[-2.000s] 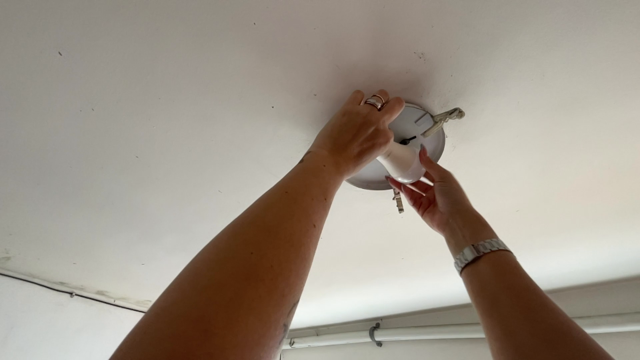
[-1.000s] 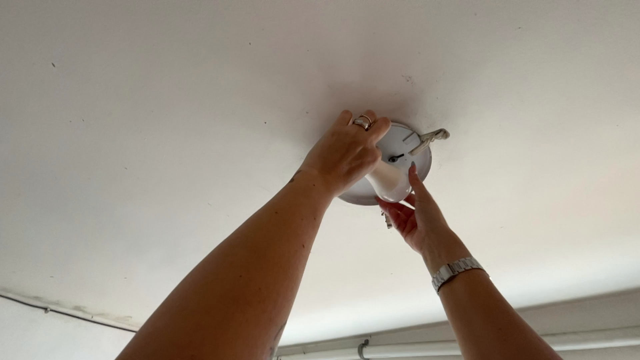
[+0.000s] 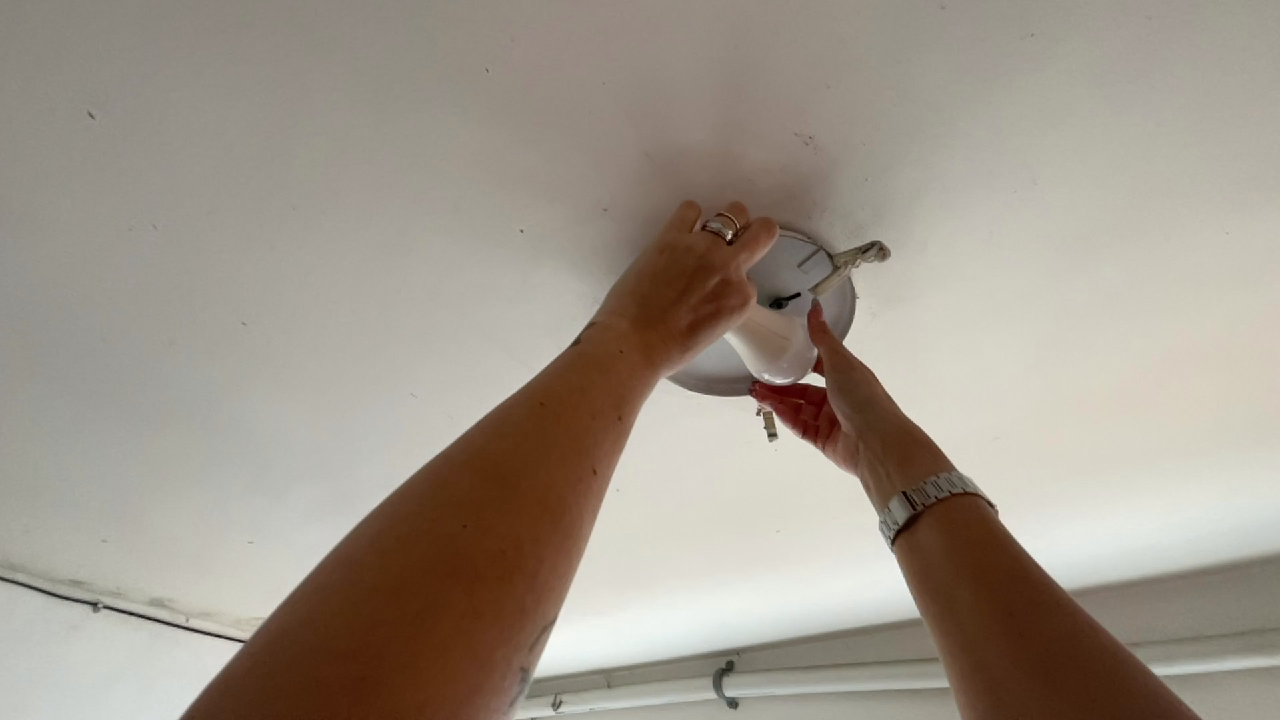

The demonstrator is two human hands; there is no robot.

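Observation:
A round grey ceiling light base (image 3: 705, 370) sits against the ceiling, with a white light bulb (image 3: 778, 345) slanting down from it. My left hand (image 3: 690, 285), with rings on a finger, covers the left part of the base and the bulb's upper end; its fingertips are partly hidden. Around the rounded lower end of the bulb are the thumb and fingers of my right hand (image 3: 835, 400); whether they press on the glass or on the base's rim is unclear. A metal clip (image 3: 855, 265) sticks out at the base's upper right, another clip (image 3: 769, 424) below it.
The off-white ceiling (image 3: 350, 250) spreads around the fixture. A white pipe (image 3: 830, 680) held by a grey bracket (image 3: 725, 685) runs along the wall at the bottom. At the lower left, a thin dark cable (image 3: 120, 612) follows the ceiling's edge.
Both hands stay at the fixture in much the same pose. The view has shifted slightly.

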